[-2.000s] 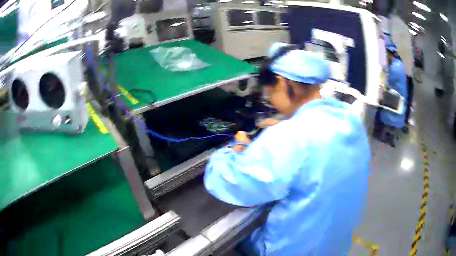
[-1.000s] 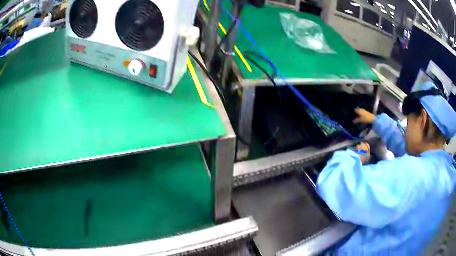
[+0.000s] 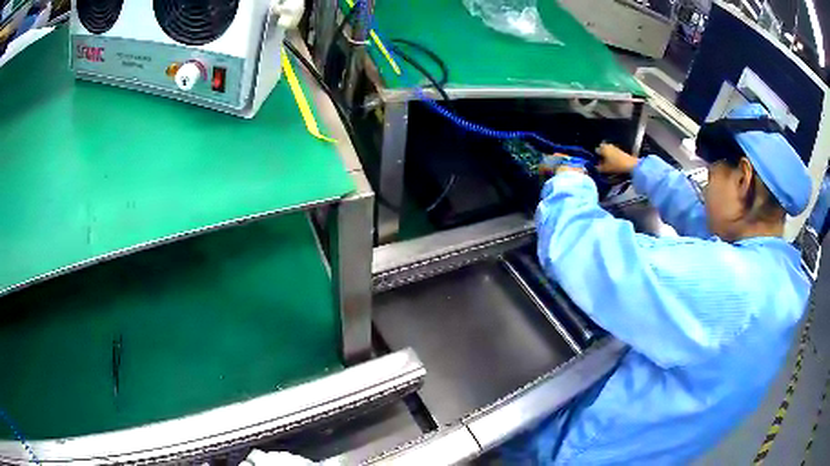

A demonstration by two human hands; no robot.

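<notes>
A sliver of a white glove (image 3: pixel 276 458), apparently my left hand, shows at the bottom edge; its fingers and anything held are cut off. My right hand is out of the picture. Just above the glove runs the near metal conveyor rail (image 3: pixel 227 411). Dark tweezers (image 3: pixel 116 364) lie on the green lower shelf behind this rail. A dark flat carrier with a pale metal bar (image 3: pixel 546 305) lies across the rails beside another worker.
A person in a blue smock (image 3: pixel 673 291) leans over the line at right, both hands at green boards (image 3: pixel 523 155) under a bench. A white-grey blower (image 3: pixel 182 55) stands on the upper green bench (image 3: pixel 173 164). A coiled blue cord (image 3: pixel 473 127) hangs across the view.
The view has swung left and down, bringing the blower, lower shelf and near rail into fuller view. The other person's hands have moved closer together. The glove sliver has appeared.
</notes>
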